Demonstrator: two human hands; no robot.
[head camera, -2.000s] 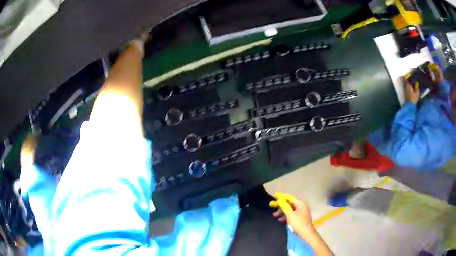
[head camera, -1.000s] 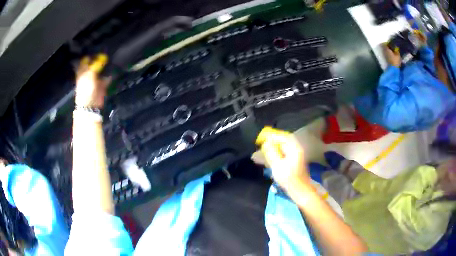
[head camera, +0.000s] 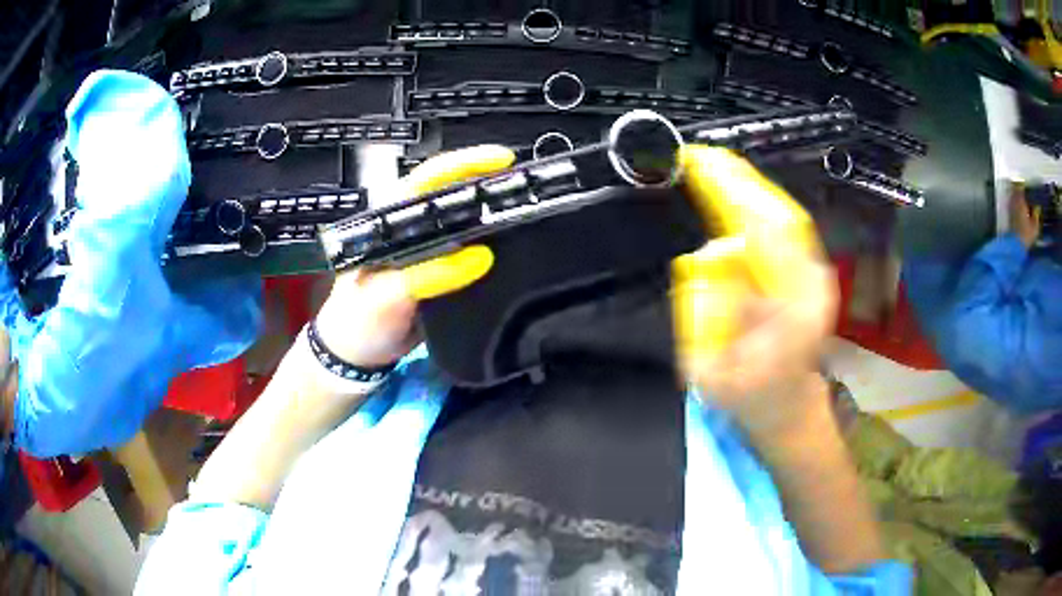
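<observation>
A long black control panel (head camera: 501, 204) with a row of shiny rectangles is held up in front of my chest, tilted up to the right. Its chrome ring (head camera: 648, 148) faces me near the middle. A matte black rear housing (head camera: 582, 274) with a curved raised outline shows below the bar. My left hand (head camera: 402, 250), in yellow finger cots, grips the panel's left part, fingers above and below the bar. My right hand (head camera: 757, 274), also in yellow cots and partly blurred, has a finger at the ring's right edge; whether it grips the panel is unclear.
Laid-out panels (head camera: 303, 137) with rings lie in columns on the dark green bench (head camera: 949, 215) beyond. A white card (head camera: 379, 175) lies among them. A blue sleeve of a neighbour (head camera: 128, 233) is at left, another worker (head camera: 1002, 309) at right. Red stools (head camera: 210, 387) stand below the bench.
My left hand has come back from the far side of the bench and now holds a panel before me. My right hand has risen to it. The view has shifted.
</observation>
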